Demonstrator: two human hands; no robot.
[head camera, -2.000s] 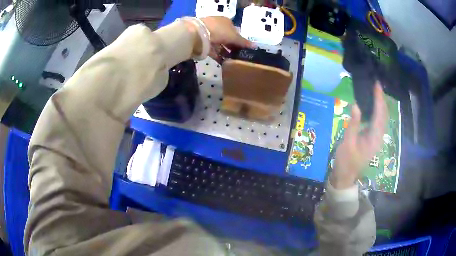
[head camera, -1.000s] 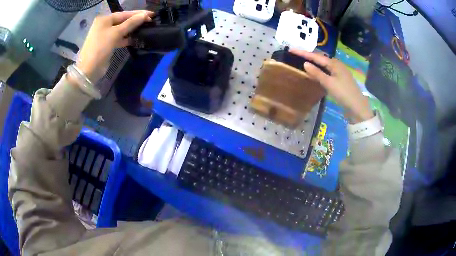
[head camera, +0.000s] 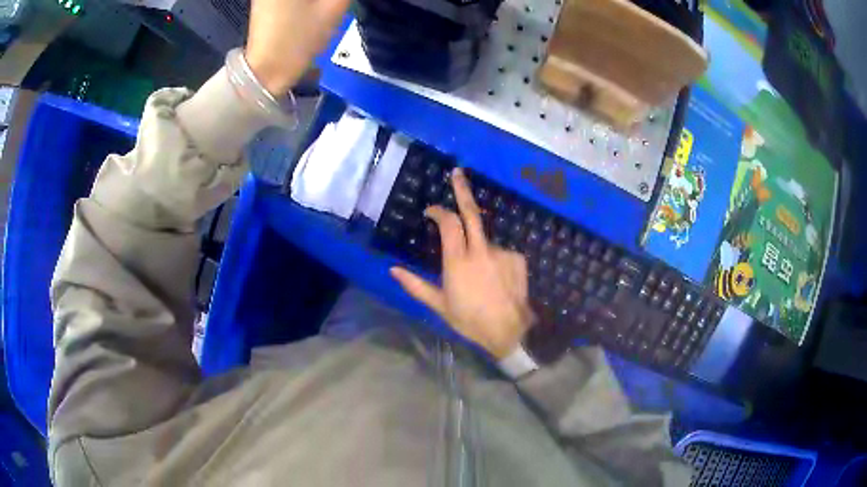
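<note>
My right hand (head camera: 483, 285) is over the left part of the black keyboard (head camera: 608, 281), fingers apart, index finger extended onto the upper keys; it holds nothing. My left hand (head camera: 293, 36) is at the top edge, its fingers cut off, so what it holds cannot be told. A stack of black housings (head camera: 423, 43) stands on the perforated metal plate (head camera: 513, 114), its top cut off. The tan wooden fixture (head camera: 623, 57) stands to its right. Something black shows behind the fixture's upper edge, too cut off to make out.
A white cloth (head camera: 335, 164) lies left of the keyboard. The blue booklet (head camera: 699, 181) and green insect book (head camera: 780, 228) lie right of the plate. Blue bins are at the left (head camera: 71, 119) and lower right (head camera: 803, 457). A dark mat (head camera: 808, 71) is at the upper right.
My right hand has moved from the housing at the fixture down to the keyboard. My left hand, which held a black housing, is now partly out of view. The camera view has shifted downward.
</note>
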